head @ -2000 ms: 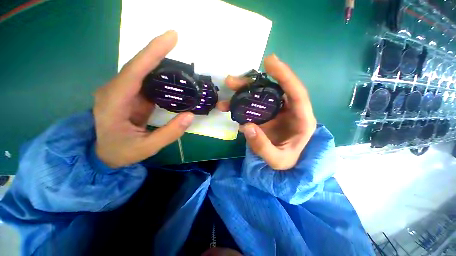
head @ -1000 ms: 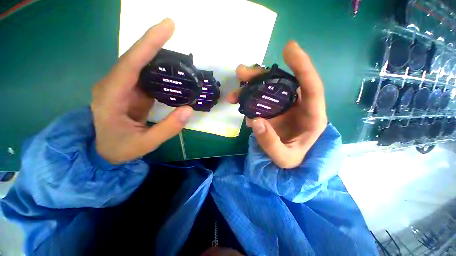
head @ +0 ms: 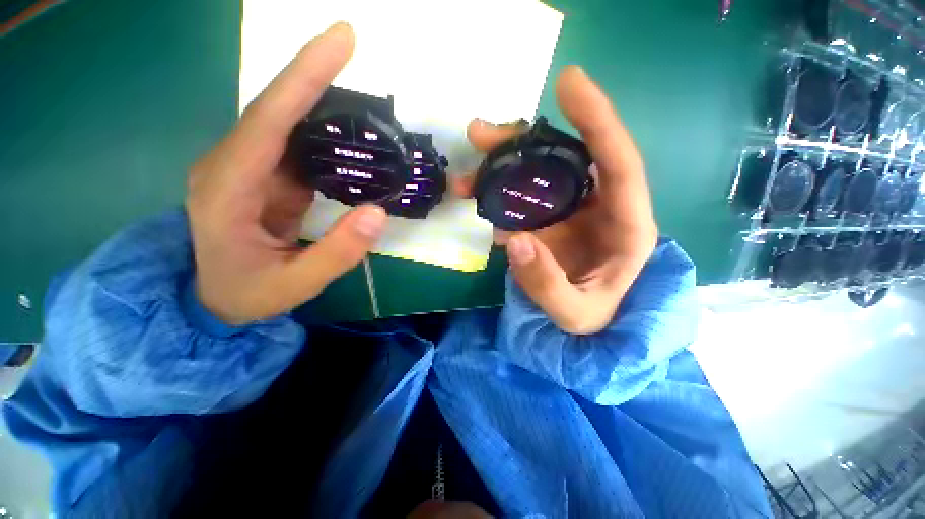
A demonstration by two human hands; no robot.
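Note:
My left hand [head: 254, 213] grips a round black smartwatch [head: 350, 157] between fingers and thumb, its lit screen showing white-purple menu rows. A second watch [head: 419, 174] with a similar lit menu sits just right of it, partly hidden behind it; I cannot tell whether it is held or lies on the paper. My right hand [head: 598, 223] holds another round watch [head: 532, 188] tilted towards me, thumb at its lower edge. Its screen shows a few short lines of text. A pale paper sheet [head: 406, 61] lies behind and below the watches.
The green bench mat [head: 112, 132] surrounds the paper. A clear plastic tray [head: 756, 203] with rows of black watches stands at the right. The tip of a pink pen [head: 723, 9] shows at the top edge. The blue smock's sleeves cover both wrists.
The right watch's screen has changed from menu rows to a few short text lines. My right hand first moved right and up, then slightly back left. The left hand has shifted slightly upward.

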